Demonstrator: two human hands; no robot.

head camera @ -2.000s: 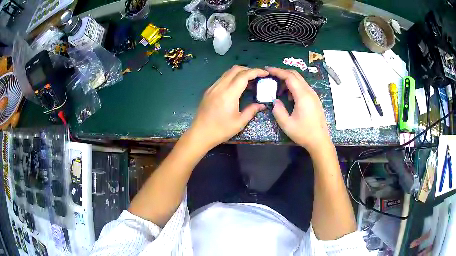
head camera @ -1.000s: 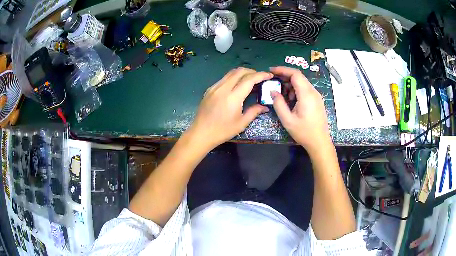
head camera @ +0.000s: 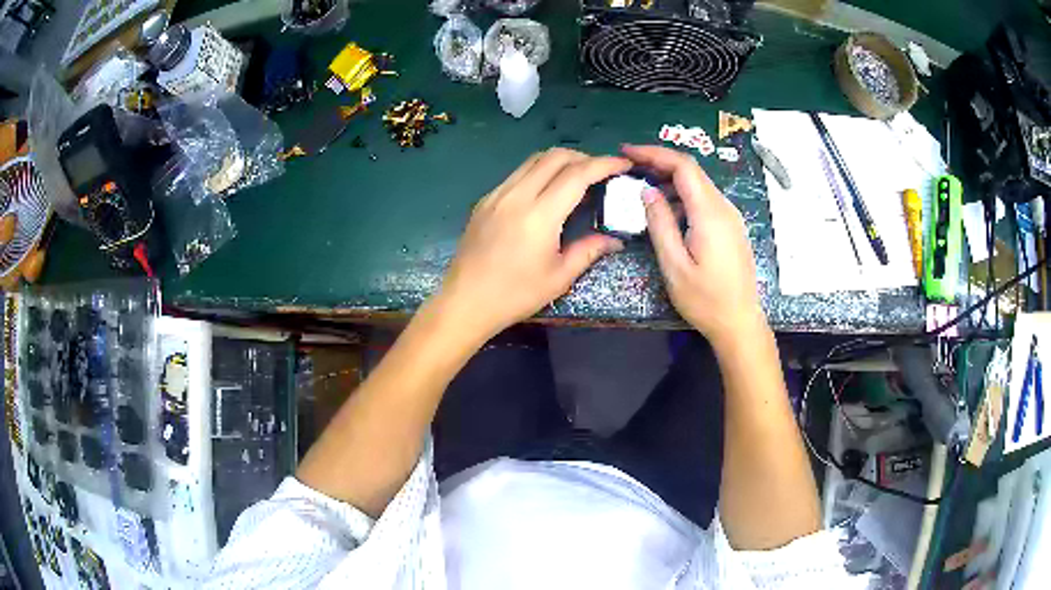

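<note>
A small black smartwatch without strap (head camera: 624, 207) is held over the front part of the green bench, its screen lit white and facing up. My left hand (head camera: 524, 236) grips it from the left, with the thumb at its near edge and the forefinger at its far edge. My right hand (head camera: 705, 236) is at its right side. The right thumb tip lies over the right part of the screen, and the right forefinger curls round beyond the far corner. The side edges are mostly hidden by the fingers.
White paper (head camera: 795, 219) with tweezers (head camera: 845, 213) and a black pen-like tool (head camera: 855, 190) lies right, beside a green-handled tool (head camera: 944, 240). Pink-white parts (head camera: 688, 140), a fan grille (head camera: 663, 55) and a dropper bottle (head camera: 518, 84) are beyond the hands. A multimeter (head camera: 104, 184) stands left.
The right thumb has moved from the near edge onto the screen, then to its right part. The watch has shifted slightly right. The screen showed some blue a second ago and is now white.
</note>
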